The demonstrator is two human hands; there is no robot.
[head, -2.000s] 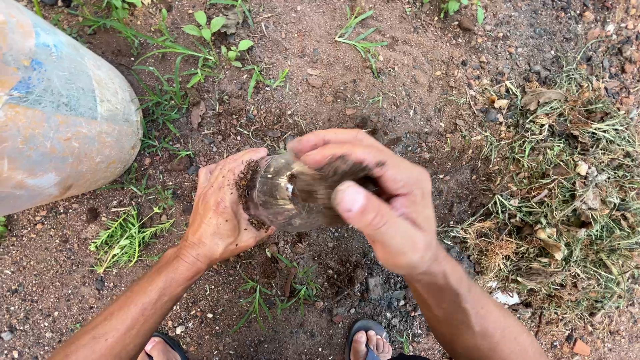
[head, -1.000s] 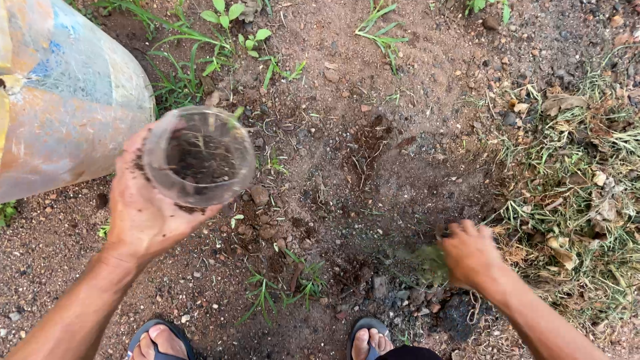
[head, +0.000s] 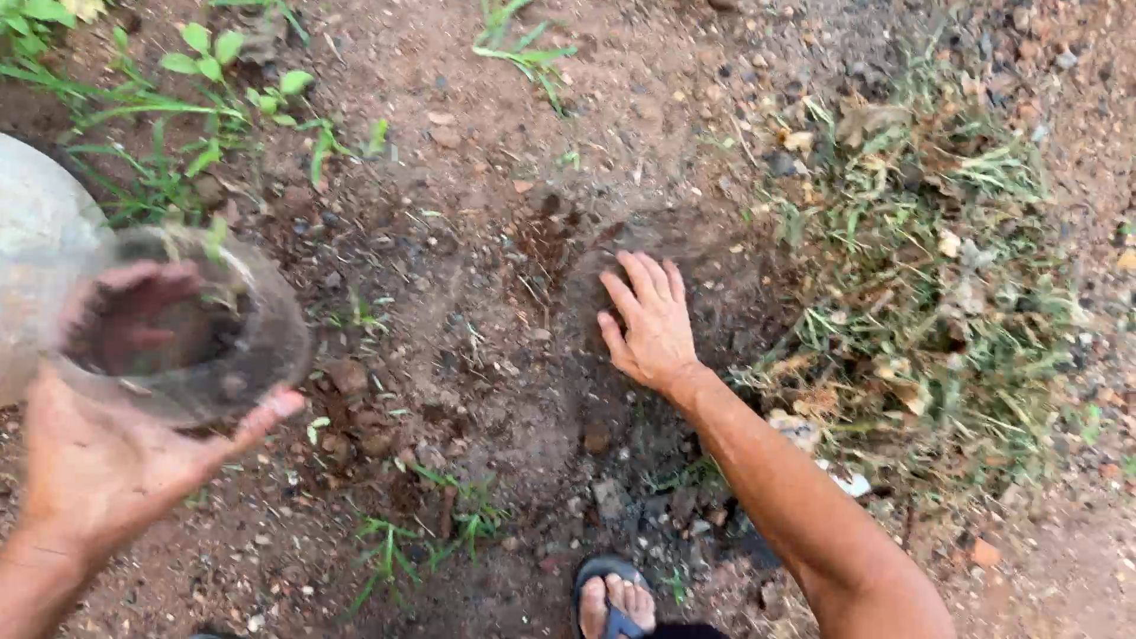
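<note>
My left hand (head: 115,444) grips a clear plastic container (head: 266,355) at the left, its round opening tilted up toward me. Dark soil shows inside, and the fingers are seen through or behind its wall; both are blurred. A few bits of plant lie at its rim. My right hand (head: 650,324) is over the bare dark soil (head: 568,390) near the middle, palm down, fingers spread, with nothing seen in it. Whether its fingertips touch the ground I cannot tell.
A heap of dry and green cut grass (head: 932,311) lies on the right. Behind the container at the left edge is a large whitish cylindrical object (head: 40,213). Weeds (head: 204,67) grow at the upper left. My sandalled foot (head: 612,599) stands at the bottom.
My right hand has left the container, reached the ground near the grass heap, then moved up and left over the soil. The container has moved left and is tilted more.
</note>
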